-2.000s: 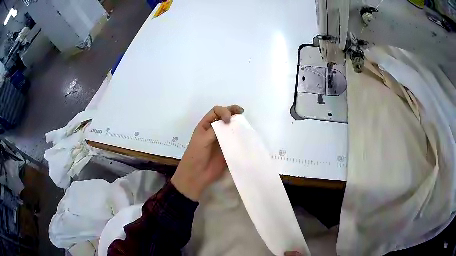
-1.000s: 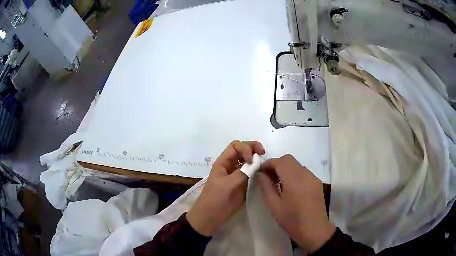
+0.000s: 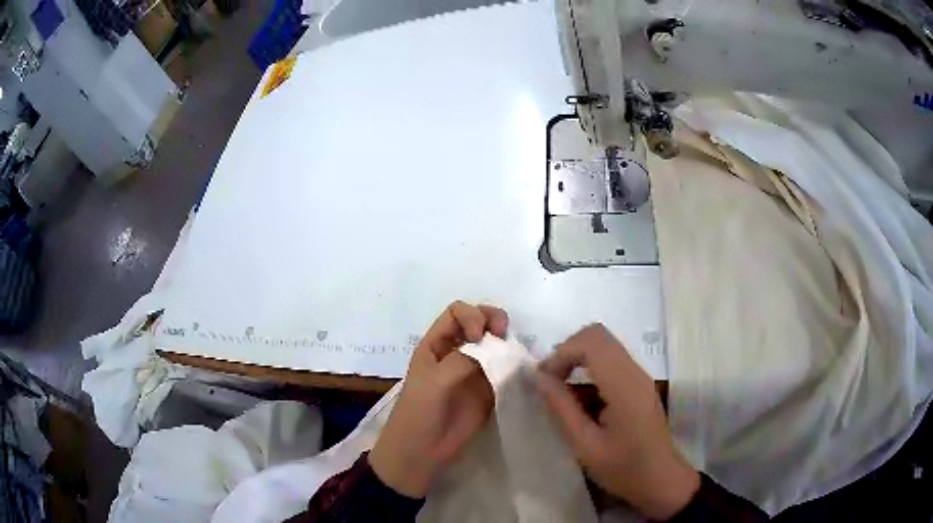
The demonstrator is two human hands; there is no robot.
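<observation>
My left hand (image 3: 440, 398) and my right hand (image 3: 609, 419) are close together at the table's front edge, bare, with dark red sleeves. Between them is the end of a white and cream fabric band (image 3: 501, 370), which hangs down toward the lap. My left thumb and fingers pinch its top end. My right fingertips pinch at its right side; the exact contact is blurred. The presser foot and needle (image 3: 616, 169) stand above the shiny needle plate (image 3: 578, 186), with no cloth under them that I can see.
A large cream and white garment piece (image 3: 757, 306) lies right of the needle and hangs over the edge. The machine arm (image 3: 757, 51) crosses the upper right. A white garment pile (image 3: 215, 460) lies below the table's brown edge (image 3: 276, 372) at left.
My right hand has come up from the bottom edge to the band's end beside my left hand. The long flat strip is now gathered between them. The view has shifted.
</observation>
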